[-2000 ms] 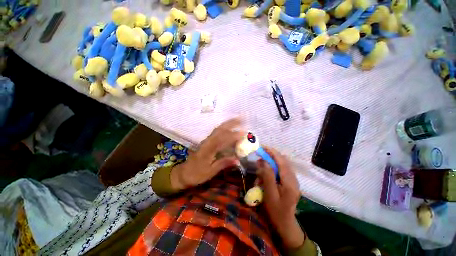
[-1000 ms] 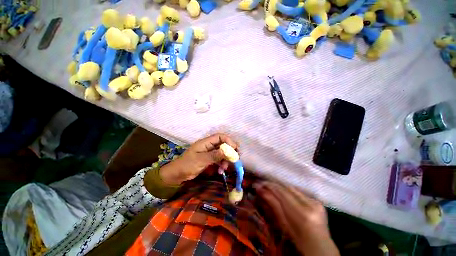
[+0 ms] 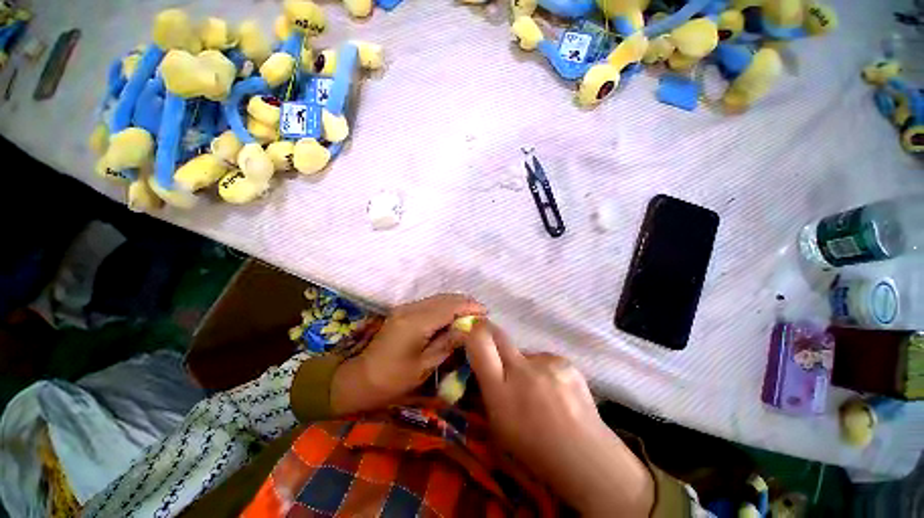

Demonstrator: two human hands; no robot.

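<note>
My left hand (image 3: 405, 349) holds a plush toy piece (image 3: 453, 385) over my lap at the table edge. One pale yellow end shows between the fingertips and the other end hangs below, partly in shadow. My right hand (image 3: 527, 390) is closed in on the same piece, its fingertips at the upper yellow end. The blue middle is mostly hidden by the hands. I cannot make out a needle. The orange-and-black checked apron (image 3: 375, 460) lies under the hands.
Toy piles lie at the upper left (image 3: 218, 111) and the far side (image 3: 659, 46). Snips (image 3: 543, 194) lie left of a black phone (image 3: 668, 271). A clear bottle (image 3: 856, 235), white jar (image 3: 864, 301) and purple box (image 3: 798, 368) stand right. A cardboard box (image 3: 243, 324) is below the edge.
My right hand, which was off the piece to the right one second ago, has come back to it. The toy's upper end is now mostly covered by fingers. The view has shifted slightly.
</note>
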